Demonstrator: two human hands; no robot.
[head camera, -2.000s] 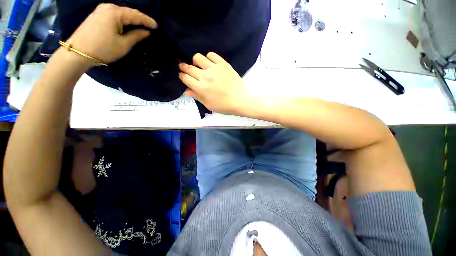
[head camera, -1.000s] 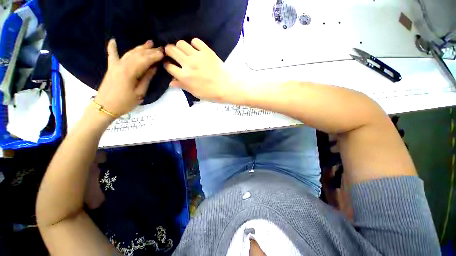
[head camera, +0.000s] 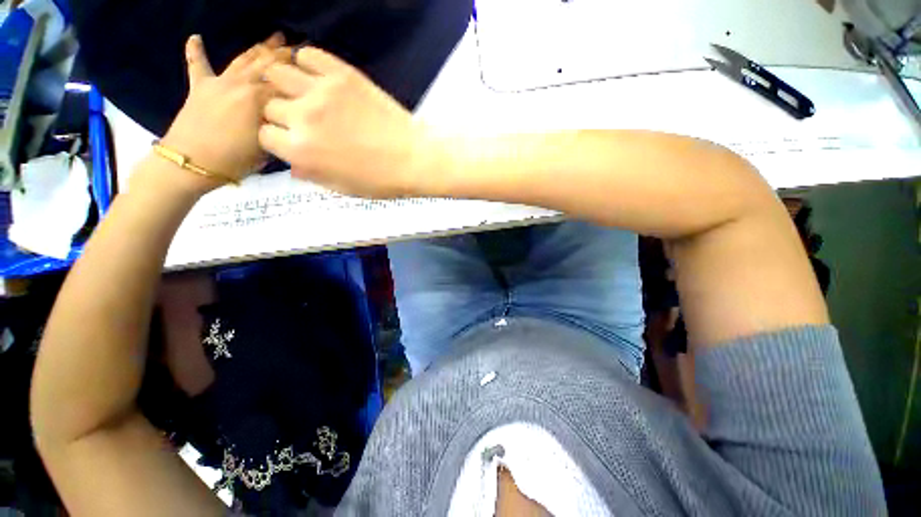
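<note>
A large black garment piece (head camera: 404, 40) lies on the white sewing table at the upper left and runs out of the top of the picture. My left hand (head camera: 222, 116) rests on its near edge, with the thumb raised and the other fingers partly hidden. My right hand (head camera: 338, 126) lies beside and partly over my left fingers, its fingers bent down onto the black cloth. The fingertips of both hands meet at the cloth. Whether they pinch a fold or a small strip is hidden.
Black thread snips (head camera: 762, 81) lie on the table at right, with scissors (head camera: 879, 50) at the far right. A blue basket (head camera: 101, 151) with a white piece (head camera: 48, 207) stands at left. Black embroidered cloth (head camera: 283, 374) hangs below the table edge (head camera: 404, 234).
My right hand has moved left, over to my left fingers. The strip end that showed below the cloth is now hidden. The view has shifted, and the basket came into sight at left.
</note>
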